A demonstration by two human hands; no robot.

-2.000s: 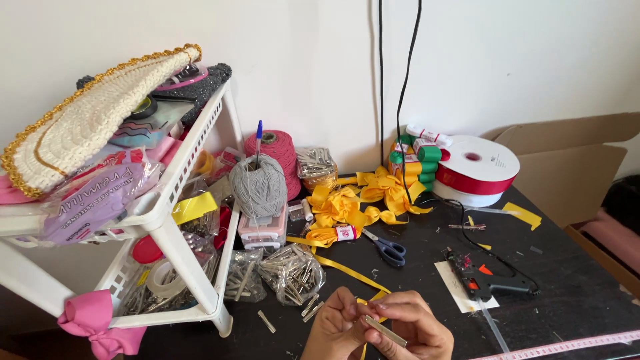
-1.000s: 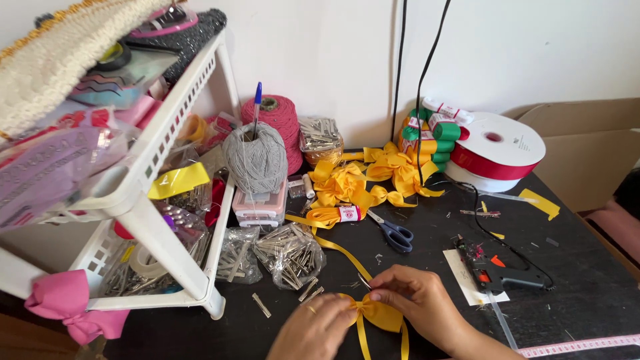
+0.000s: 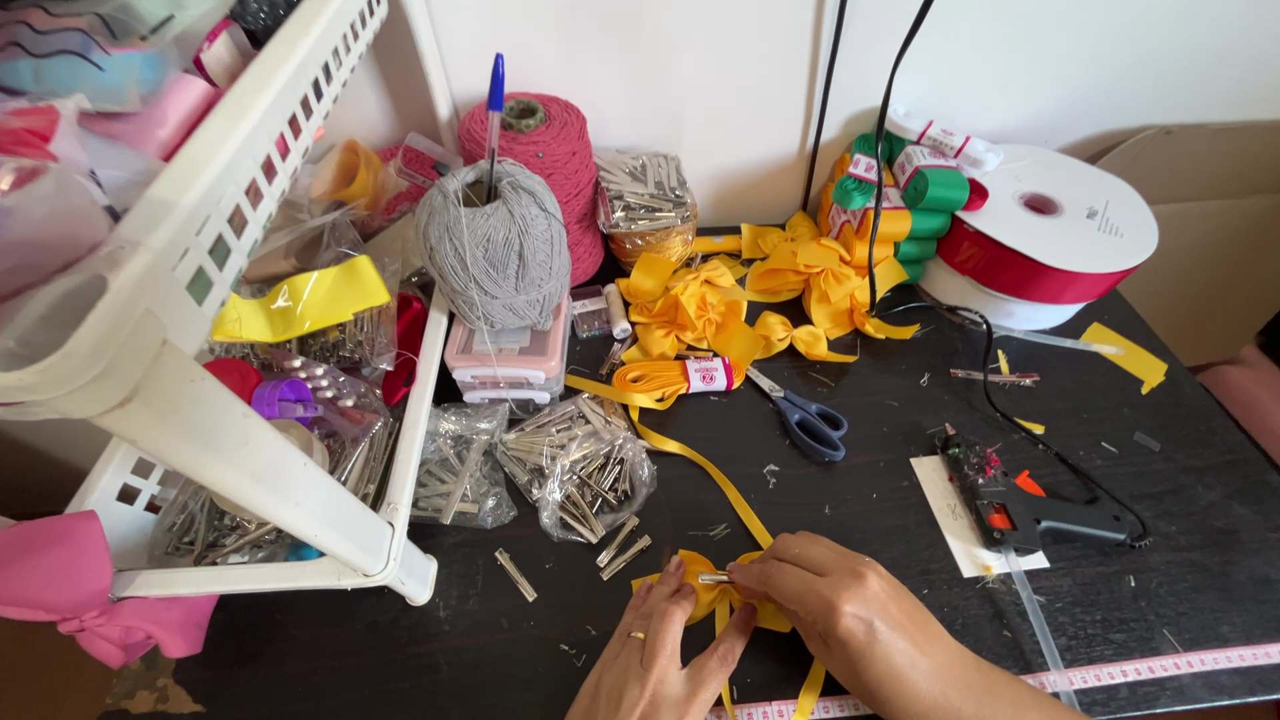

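A yellow ribbon bow [image 3: 704, 598] lies on the dark table at the lower middle, partly covered by both hands. My left hand [image 3: 655, 640], with a ring on one finger, presses on the bow's left side. The fingertips of my right hand [image 3: 815, 585] pinch a metal hair clip [image 3: 715, 578] at the bow's centre. A narrow yellow ribbon [image 3: 710, 468] runs from a wound ribbon bundle [image 3: 650, 378] to the bow, and ribbon ends hang below it. Loose metal clips [image 3: 515, 575] lie left of the hands, near a plastic bag of clips [image 3: 590, 480].
Scissors [image 3: 812, 425] lie behind the hands; a glue gun [image 3: 1040, 515] rests on a card at right. Finished-looking yellow bows [image 3: 690, 305], ribbon spools [image 3: 1050, 215] and grey yarn [image 3: 495, 245] stand behind. A white plastic rack [image 3: 270, 470] is at left, a measuring tape [image 3: 1180, 668] along the front edge.
One second ago the left hand was blurred beside the bow; now its fingers rest on the bow. The right hand now holds a clip at the centre. The view has moved closer.
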